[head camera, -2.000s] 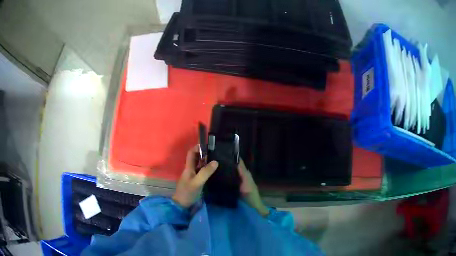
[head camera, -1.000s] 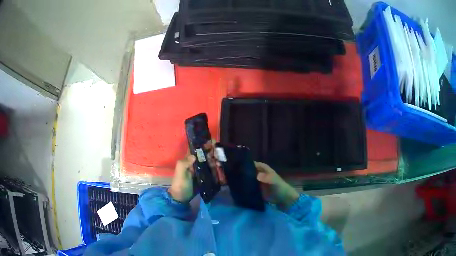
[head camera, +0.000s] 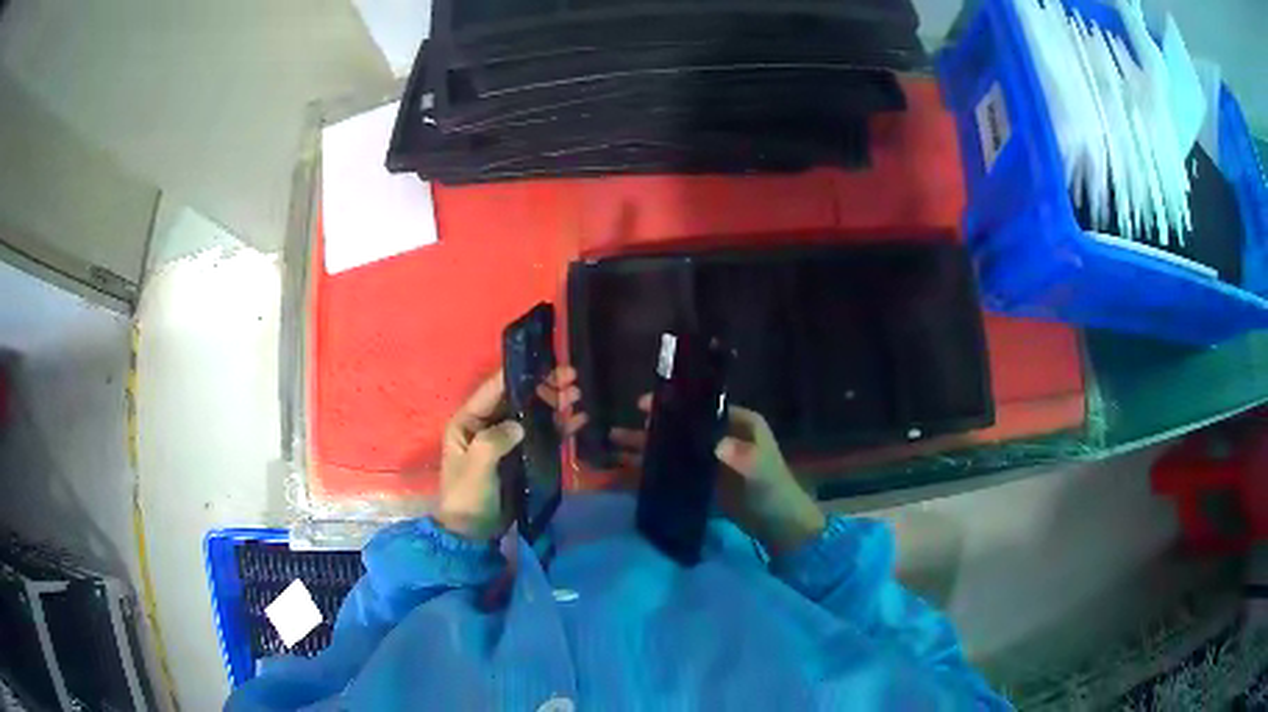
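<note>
My left hand (head camera: 480, 452) holds a black phone-like unit (head camera: 530, 417), tilted nearly on edge, with its thumb on the near side and fingers wrapped behind. My right hand (head camera: 758, 473) holds a second black unit (head camera: 681, 459) with a small white label near its top; fingers show past its left edge. Both units are in front of my blue smock, apart from each other. A black compartment tray (head camera: 862, 348) lies just beyond my right hand. I cannot tell if its dark pockets hold anything.
Black trays (head camera: 668, 84) are stacked at the far edge of the red mat (head camera: 376, 362). White paper (head camera: 376, 188) lies far left. A blue bin (head camera: 1029, 251) with white sheets stands right. A blue floor bin (head camera: 223, 598) is lower left, a red stool (head camera: 1210, 480) lower right.
The two units, close together before, are now apart, one in each hand. The right one has turned more upright, and the left one is turned more on edge. The view has shifted slightly.
</note>
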